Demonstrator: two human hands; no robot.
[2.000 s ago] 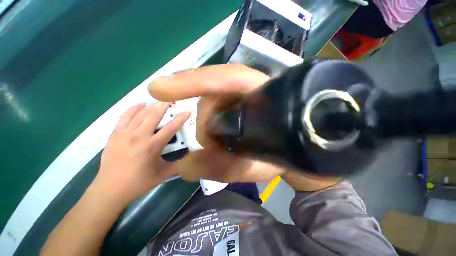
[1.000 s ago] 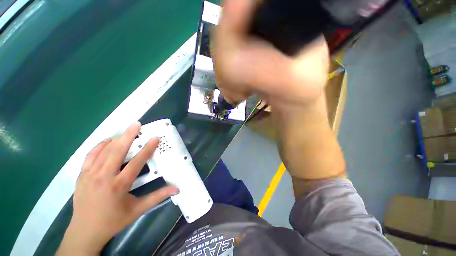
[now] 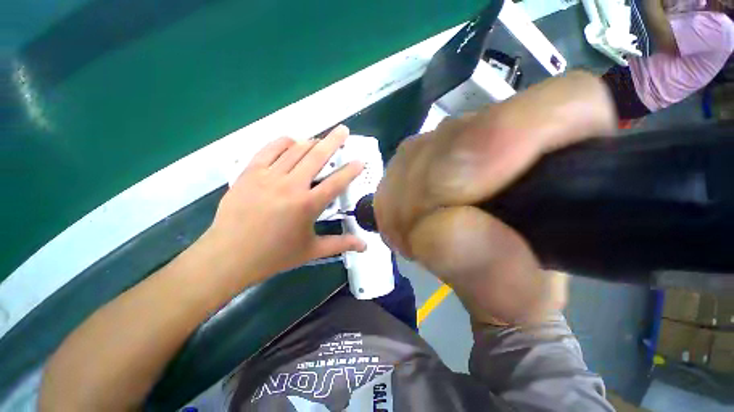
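Observation:
A white plastic housing (image 3: 371, 269) with small screw holes and a dotted grille lies on the dark edge beside the green belt. My left hand (image 3: 282, 189) is spread over its loop side, fingers and thumb pressing it down. My right hand (image 3: 483, 177) is closed around the thick black electric screwdriver (image 3: 628, 205), large and blurred near the camera. The dark screwdriver nose and thin bit point at the middle of the housing, by my left fingers. Whether the bit sits in a screw hole is too small to tell.
The white and black screw feeder (image 3: 483, 84) stands beyond my right hand, partly hidden by it. The green conveyor belt (image 3: 185, 88) and its white rail (image 3: 145, 177) run along the left. A person in a pink top (image 3: 684, 56) is at the upper right, near white parts (image 3: 609, 32).
My right hand has brought the screwdriver from over the feeder to the housing. My left hand still holds the housing. The whole view has shifted, with the feeder now further right.

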